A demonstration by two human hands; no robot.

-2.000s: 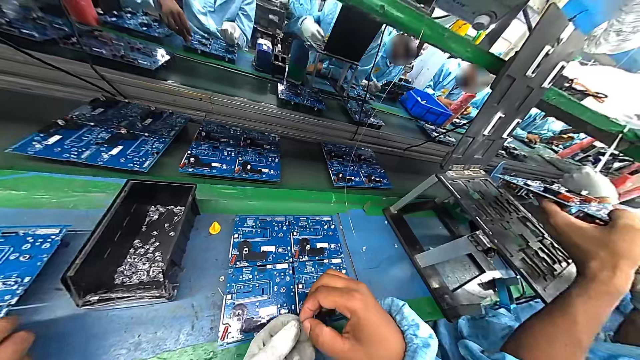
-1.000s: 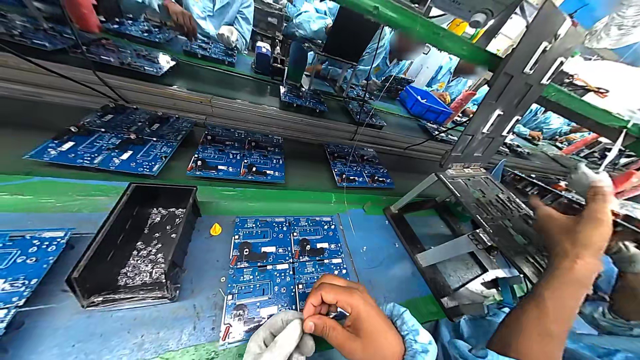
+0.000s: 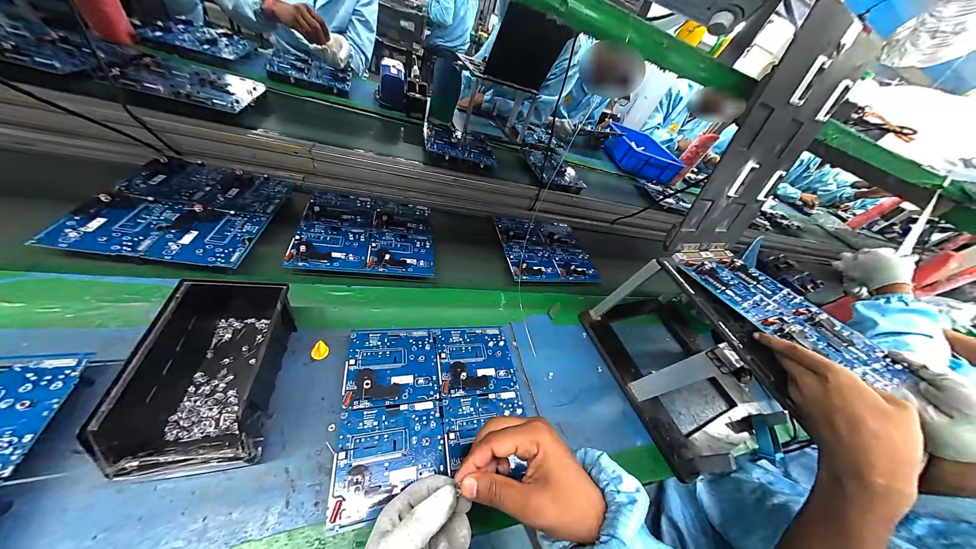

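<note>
Low in the picture, my left hand [image 3: 423, 517], in a pale glove, meets my bare right hand [image 3: 537, 480] at the fingertips. Both pinch a tiny component [image 3: 459, 489], mostly hidden by the fingers. Beneath and behind them a panel of blue circuit boards [image 3: 396, 435] lies flat on the blue bench mat, with black and red parts on it; my right hand covers its lower right portion. To the left stands an open black bin [image 3: 141, 389] holding many small clear or metallic pieces. A small yellow piece [image 3: 319, 351] lies between bin and panel.
Several board panels [image 3: 358, 236] lie on the dark conveyor beyond the green bench edge [image 3: 320, 301]. Another panel [image 3: 34, 404] is at far left. At right, a co-worker's bare hand [image 3: 854, 427] touches a board panel [image 3: 801, 313] on a hinged black fixture [image 3: 648, 412]. Other people work across the line.
At right, the co-worker's hand has come lower, and a board panel now rests on the tilted fixture, whose surface was bare a second ago. My hands remain together in nearly the same place.
</note>
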